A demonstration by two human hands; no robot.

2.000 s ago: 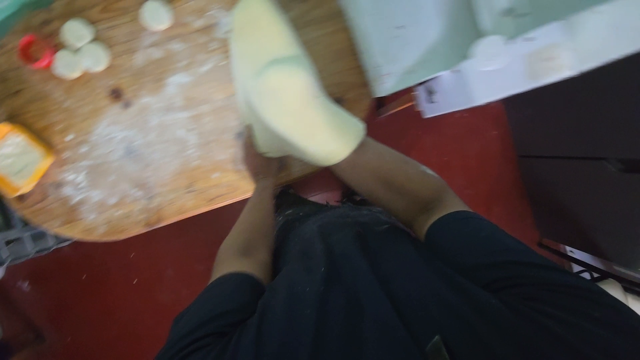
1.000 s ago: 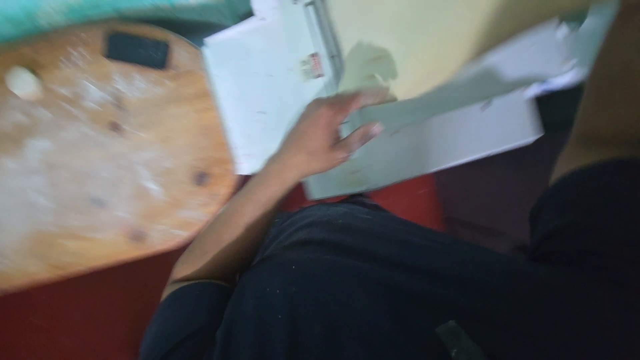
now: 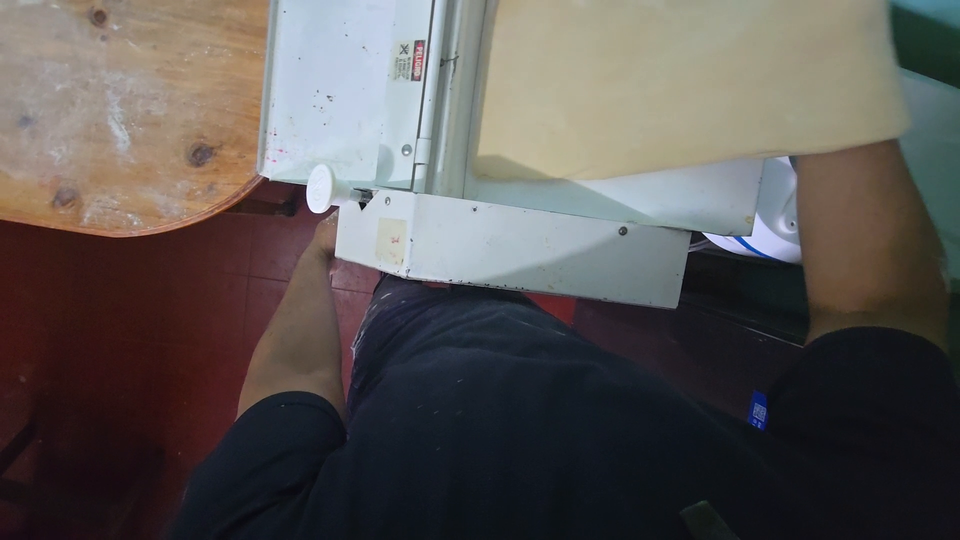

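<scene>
A wide, smooth sheet of pale dough point(image 3: 690, 82) lies over the sloping feed tray of a white metal dough sheeter point(image 3: 525, 240). My right forearm point(image 3: 870, 225) reaches up behind the dough's right end, and the dough hides that hand. On the other side, my left hand point(image 3: 327, 229) shows only its wrist end below the white round knob point(image 3: 321, 189); the machine's housing covers the fingers, so what they touch cannot be seen. Beside the rollers, a white cover plate point(image 3: 341, 90) bears a warning sticker.
The rounded wooden table point(image 3: 142, 142), dusted with flour, stands left of the machine. A white rounded object with a blue line point(image 3: 772, 217) sits behind the tray at the right. Red tiled floor point(image 3: 165, 300) shows below the table.
The view has swung right from the table to the machine. The dough, in my hands two seconds ago, now lies over the tray. My left hand has moved from the tray's edge down beside the housing.
</scene>
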